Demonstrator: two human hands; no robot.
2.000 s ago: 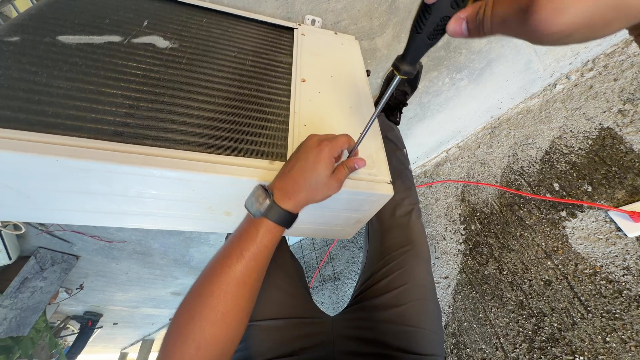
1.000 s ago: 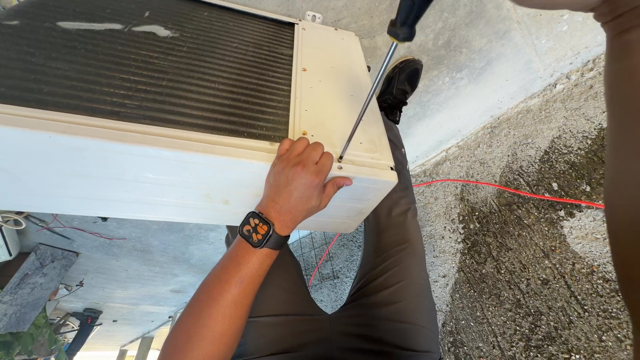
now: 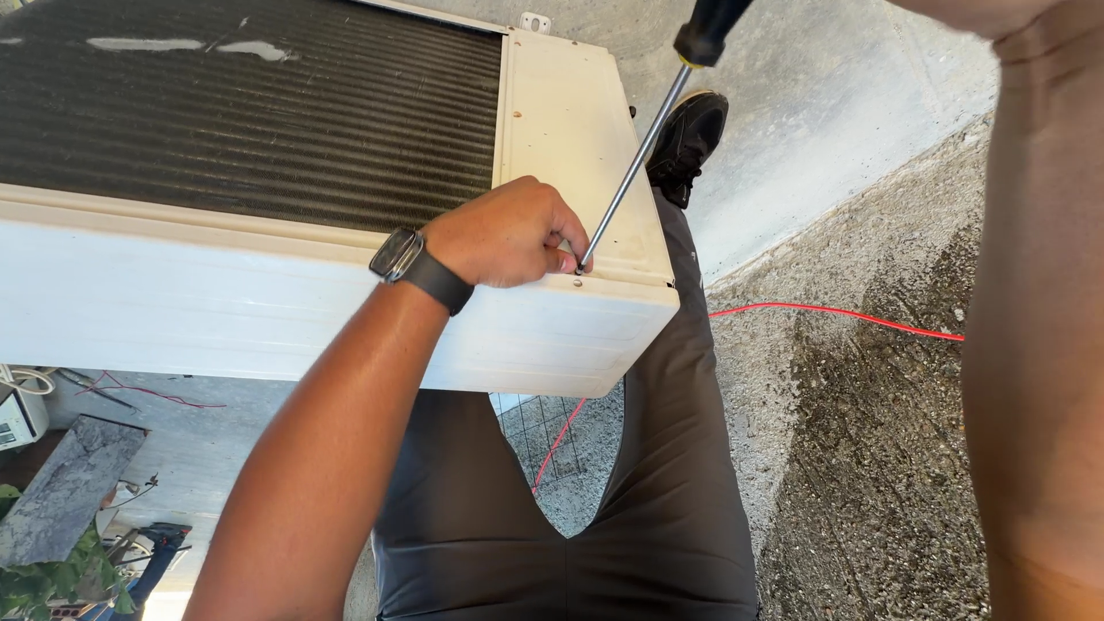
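Note:
A white metal air-conditioner outdoor unit (image 3: 302, 302) with a dark finned coil (image 3: 285, 112) lies across the view's left and middle. My left hand (image 3: 517, 233), a watch on its wrist, has thumb and forefinger pinched around the tip of a screwdriver (image 3: 638, 164) at the casing's edge; a small screw seems to be at that tip. Beside the tip is a small hole or screw head (image 3: 578, 283) in the panel. The screwdriver's black handle leaves the view at the top. My right hand (image 3: 975, 13) shows only its heel at the top right; its fingers are out of view.
My legs straddle the unit's near corner, with a black shoe (image 3: 690, 142) beyond it. A red cable (image 3: 828, 310) runs over the rough, partly wet concrete on the right. At lower left are a grey slab (image 3: 69, 492), green leaves and a dark-handled tool (image 3: 159, 556).
My left hand has gone from resting on the casing's edge to pinching at the screwdriver's tip. My right hand, seen on the handle two seconds ago, has moved mostly out of view.

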